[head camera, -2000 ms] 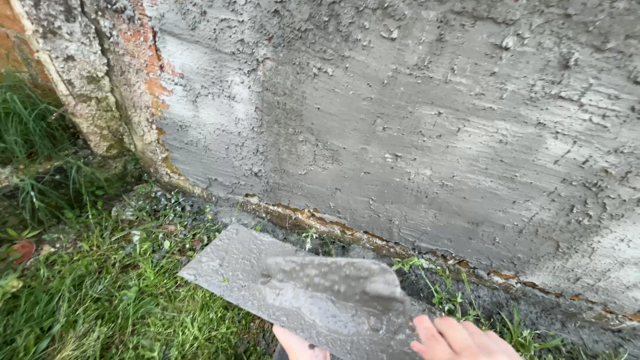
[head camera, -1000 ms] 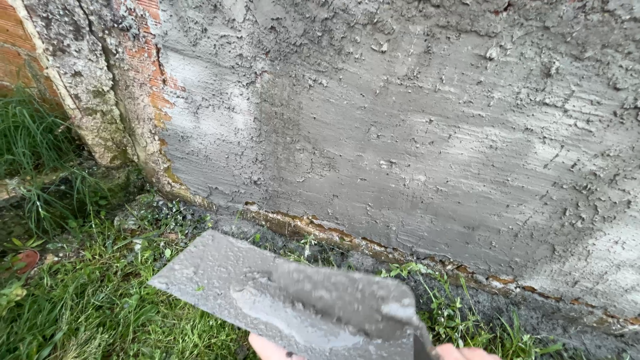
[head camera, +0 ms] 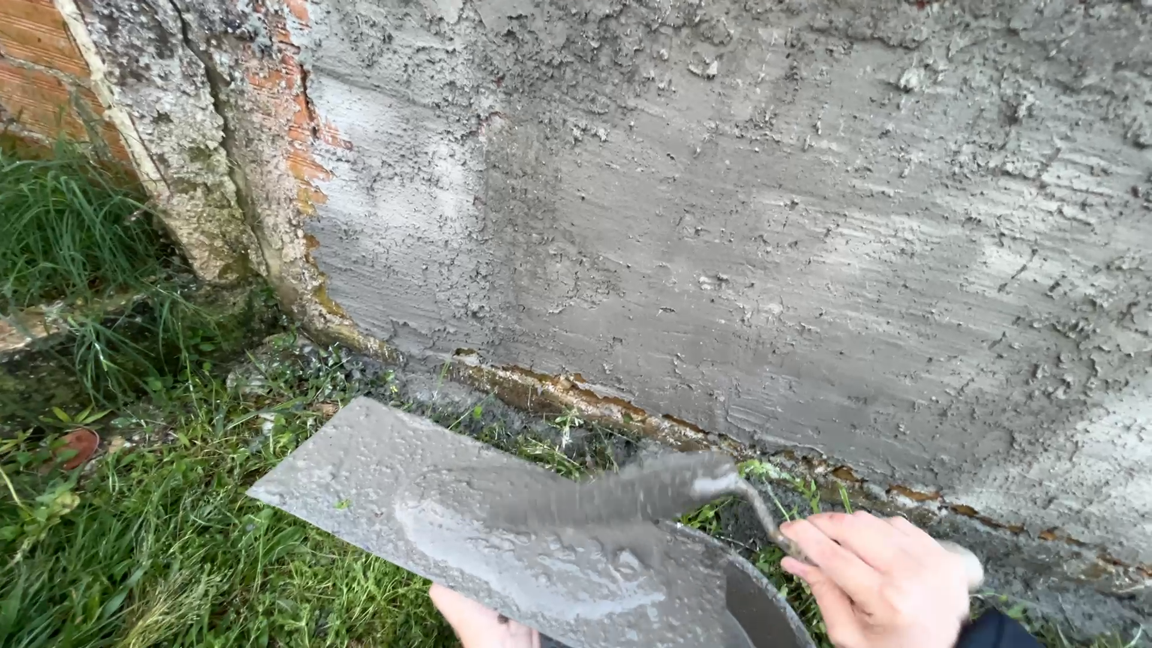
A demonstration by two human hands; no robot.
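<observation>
My right hand (head camera: 877,576) grips a trowel (head camera: 630,490) by its handle; the mortar-smeared blade is motion-blurred over the mortar board. The flat rectangular board (head camera: 360,477) slants across the lower middle, coated with wet grey mortar (head camera: 540,576). Under its lower edge shows part of my left hand (head camera: 481,621), supporting the board; most of that hand is hidden. A dark curved rim (head camera: 765,585), perhaps of a bucket, shows beside the board's right end. Behind them rises a wall covered in rough grey render (head camera: 648,225).
Exposed orange brick (head camera: 301,117) and a cracked old pillar (head camera: 171,117) border the render at left. Along the wall's foot runs a broken brown ledge (head camera: 576,396). Grass (head camera: 225,558) covers the ground below, and a reddish round piece (head camera: 76,447) lies at far left.
My right hand has come up further into view at the lower right, with the trowel raised at an angle over the board. The curved rim now shows beside the board.
</observation>
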